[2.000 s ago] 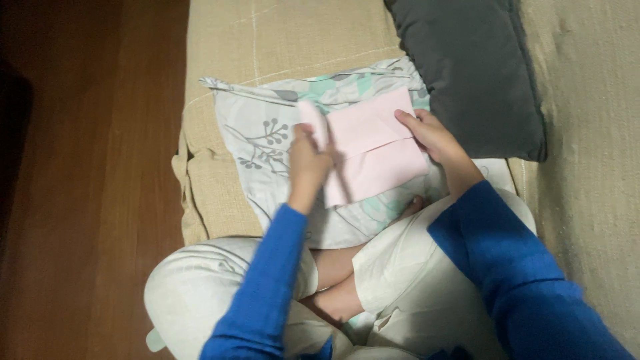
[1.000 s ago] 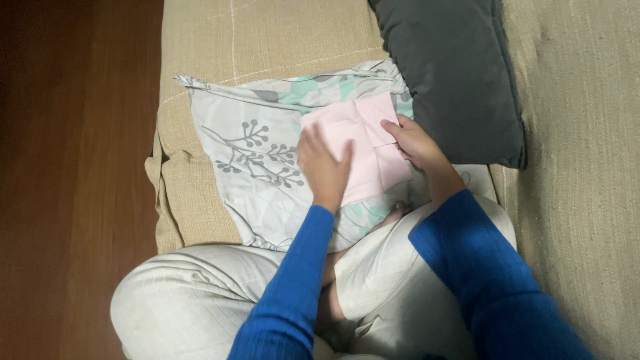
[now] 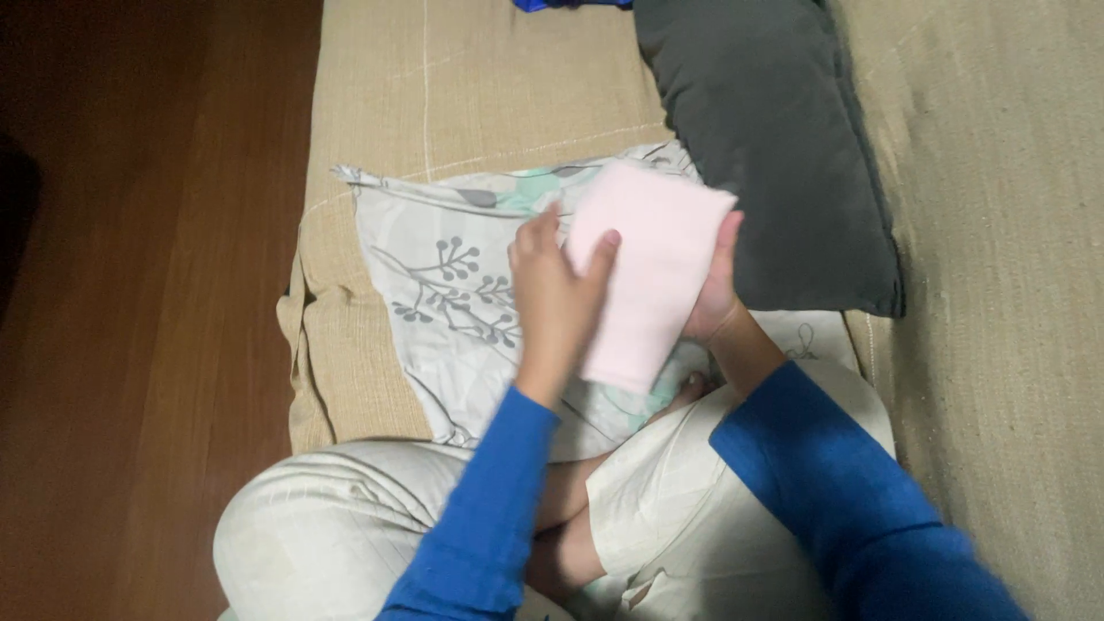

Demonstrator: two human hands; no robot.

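A folded pale pink cloth point(image 3: 651, 276) is held up between my two hands, over a white pillow or folded fabric point(image 3: 448, 259) with grey branch and mint prints. My left hand point(image 3: 556, 293) is at the cloth's left edge, its thumb on the front face and its fingers partly behind. My right hand point(image 3: 720, 280) grips the right edge, with the palm and most fingers hidden behind the cloth. The cloth is slightly blurred and forms a narrow, tall rectangle.
A dark grey cushion point(image 3: 776, 155) lies at the upper right on the beige sofa cover point(image 3: 517, 78). A blue item point(image 3: 573, 3) shows at the top edge. My crossed legs in light trousers point(image 3: 345, 526) are below, and wooden floor point(image 3: 172, 345) is at left.
The pink cloth was wider, with its flaps showing, and is now folded into a narrower piece. My left hand, over the cloth's left part a second ago, now holds its left edge.
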